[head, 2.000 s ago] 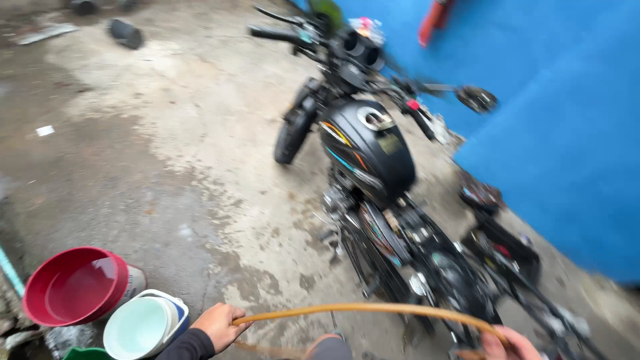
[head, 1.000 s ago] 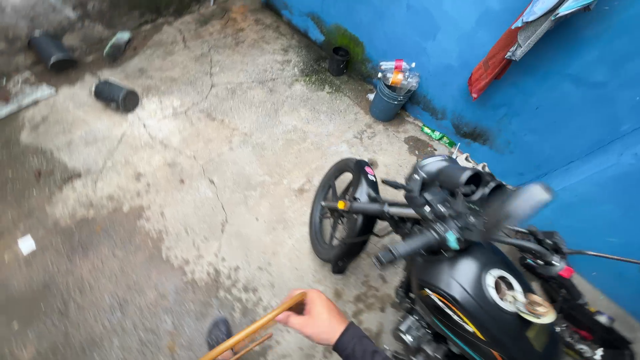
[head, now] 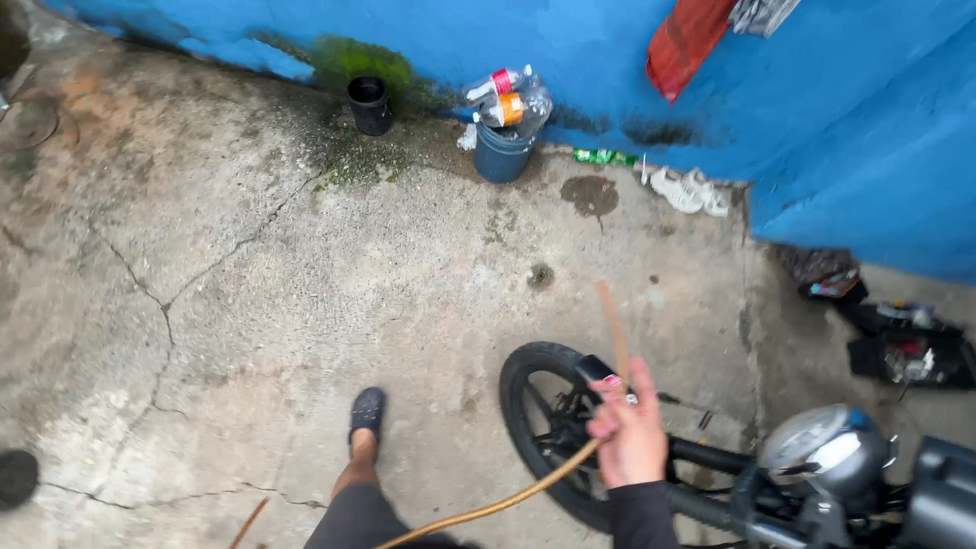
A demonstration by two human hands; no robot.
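Observation:
A thin tan hose (head: 526, 496) curves up from the bottom edge to my right hand (head: 629, 435). My right hand is around it near its free end, which sticks up past the fingers and is blurred. The hand is over the front wheel (head: 534, 404) of a black motorcycle; whether it touches the wheel is unclear. The motorcycle's round chrome headlight (head: 812, 446) is to the right of my hand. My left hand is out of view. A short brown strip (head: 249, 522) shows low at the left; whether it is part of the hose is unclear.
By the blue wall (head: 862, 99) are a blue bucket (head: 503, 156) of plastic bottles, a black pot (head: 370, 107), a green wrapper (head: 602, 156) and white sandals (head: 686, 191). Black parts (head: 911, 351) lie at the right. My foot in a dark clog (head: 368, 412) is on cracked concrete.
Two seconds ago both hands held the hose; now only my right hand shows. The view has swung round to the motorcycle's front and the wall.

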